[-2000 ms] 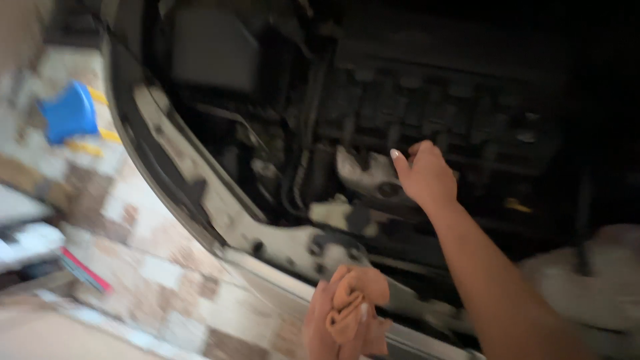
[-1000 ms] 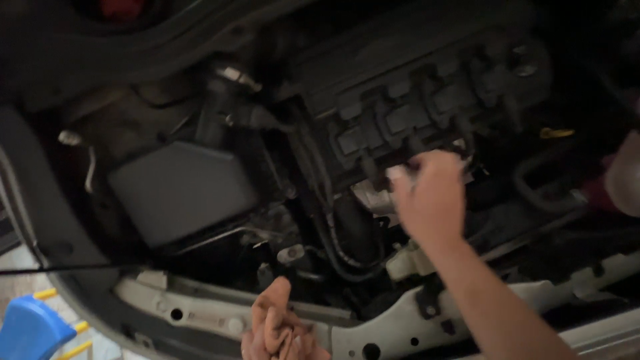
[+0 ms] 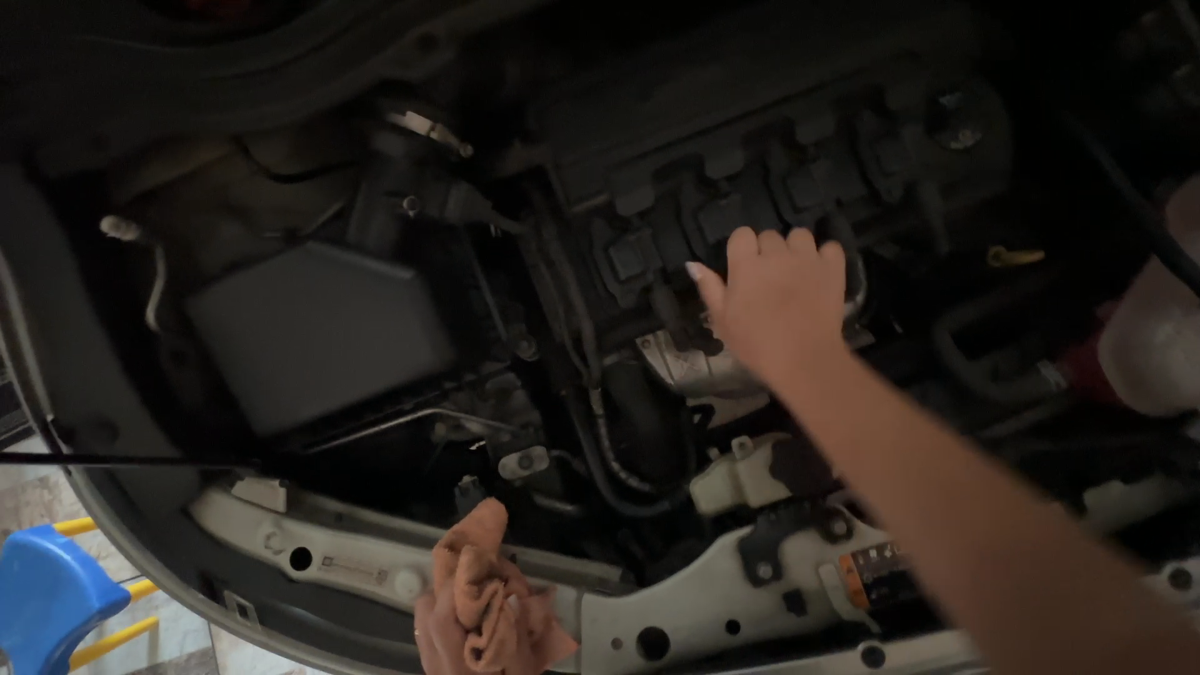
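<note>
At the bottom centre, my left hand (image 3: pixel 439 630) grips a crumpled orange-brown cloth (image 3: pixel 483 600) above the pale metal front crossmember (image 3: pixel 356 564) of a car's engine bay. My right hand (image 3: pixel 783 300) reaches in from the lower right and lies over the front edge of the engine, beside the row of ignition coils (image 3: pixel 731 217). Its fingers are bent and their tips are hidden, so whether it holds anything does not show. Just below it is a silvery metal heat shield (image 3: pixel 689 366).
A black air filter box (image 3: pixel 323 333) fills the left of the bay. To the right are a yellow dipstick handle (image 3: pixel 1017 256) and a translucent reservoir (image 3: pixel 1158 337). A black hose (image 3: pixel 600 469) curves below the engine. Outside stands a blue stool (image 3: pixel 56 595) with yellow legs.
My right hand has moved from the metal shield up to the edge of the engine beside the coils. The cloth stays in my left hand. The view has shifted strongly.
</note>
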